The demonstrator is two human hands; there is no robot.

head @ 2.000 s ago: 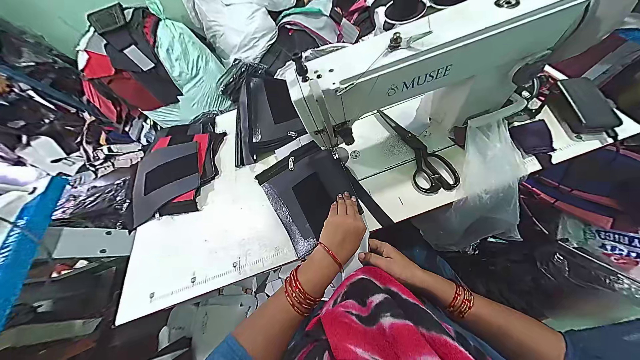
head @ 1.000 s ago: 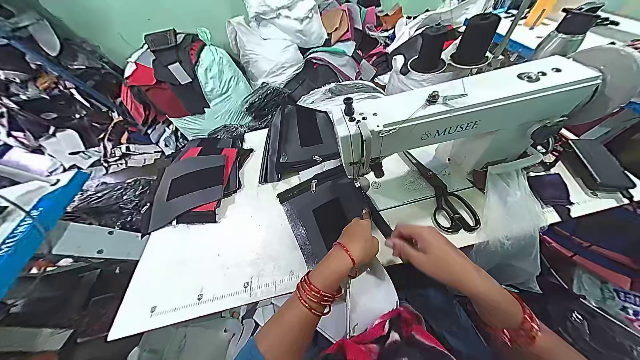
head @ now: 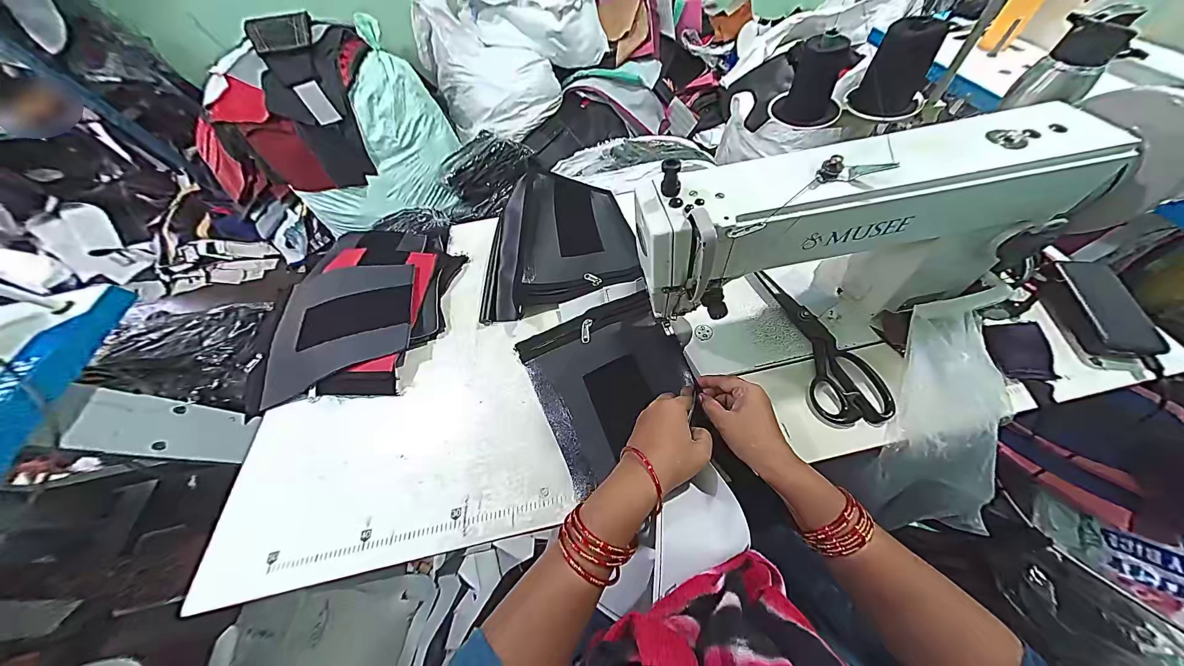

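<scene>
A dark grey fabric panel [head: 555,379] with a black rectangle and a zipper along its far edge lies on the white sewing table [head: 416,462]. Its right edge runs under the needle area of a white Musee sewing machine [head: 888,203]. My left hand [head: 671,439] rests on the panel's near right part, fingers closed on the edge. Beside it, almost touching, my right hand [head: 740,416] pinches a narrow black strip [head: 696,393] at that same edge. Black-handled scissors [head: 828,356] lie on the machine bed to the right of my hands.
Stacked grey panels [head: 573,231] with zippers lie behind the work; another stack [head: 347,319] with red parts is at left. Black thread cones [head: 814,79] stand behind the machine. A clear plastic bag [head: 948,407] hangs at the table's right edge, near a black case [head: 1110,305].
My right hand has come in to the panel's right edge beside my left hand; a second ago it was apart, to the right. The view has shifted since two seconds ago.
</scene>
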